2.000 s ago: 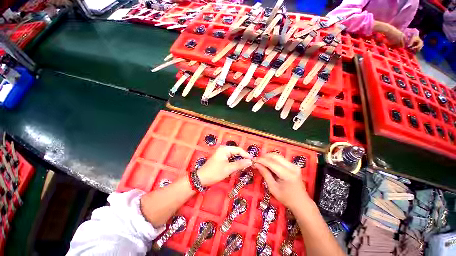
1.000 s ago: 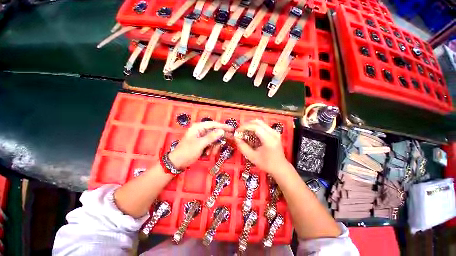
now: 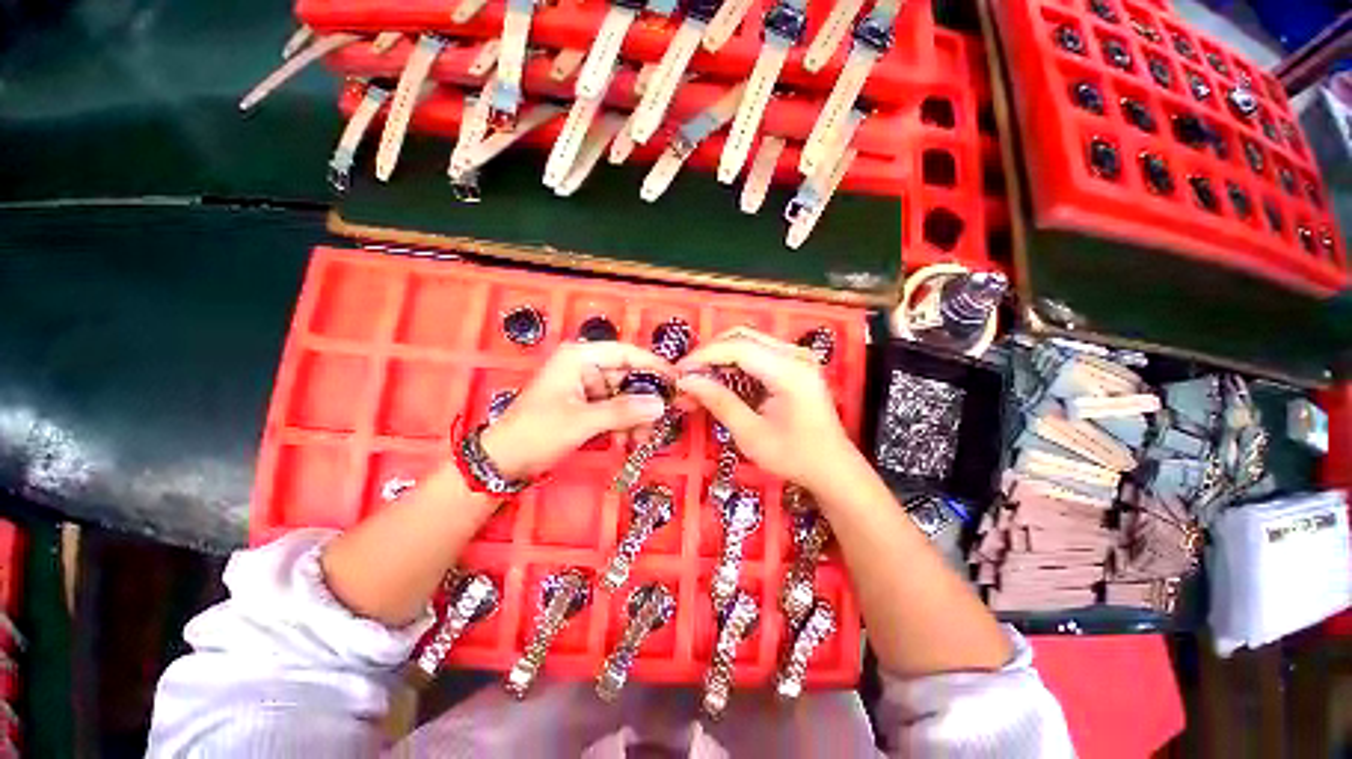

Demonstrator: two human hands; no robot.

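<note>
My left hand (image 3: 571, 403) holds a dark round watch head (image 3: 644, 384) between its fingertips, above the red watch tray (image 3: 319, 497). My right hand (image 3: 764, 398) meets it from the right, its fingers closed on a metal bracelet (image 3: 737, 384), partly hidden by the fingers. The fingertips of both hands touch or nearly touch; the exact join between head and bracelet cannot be told. Banded watches (image 3: 639, 537) lie slantwise in the tray's lower and right cells. Bare watch heads (image 3: 522, 325) sit in the top row.
A black parts box (image 3: 919, 423) with tiny silvery bits stands right of the tray, below a pale ring-shaped roll (image 3: 927, 303). Leather straps (image 3: 1060, 534) and a white packet (image 3: 1280, 569) lie farther right. Strap watches (image 3: 765, 89) hang over stacked red trays ahead; another tray (image 3: 1171, 141) stands upper right.
The view has tilted down and shifted, so the tray sits higher and farther left in the picture. Both hands stay together above the tray; the dark watch head now shows more clearly.
</note>
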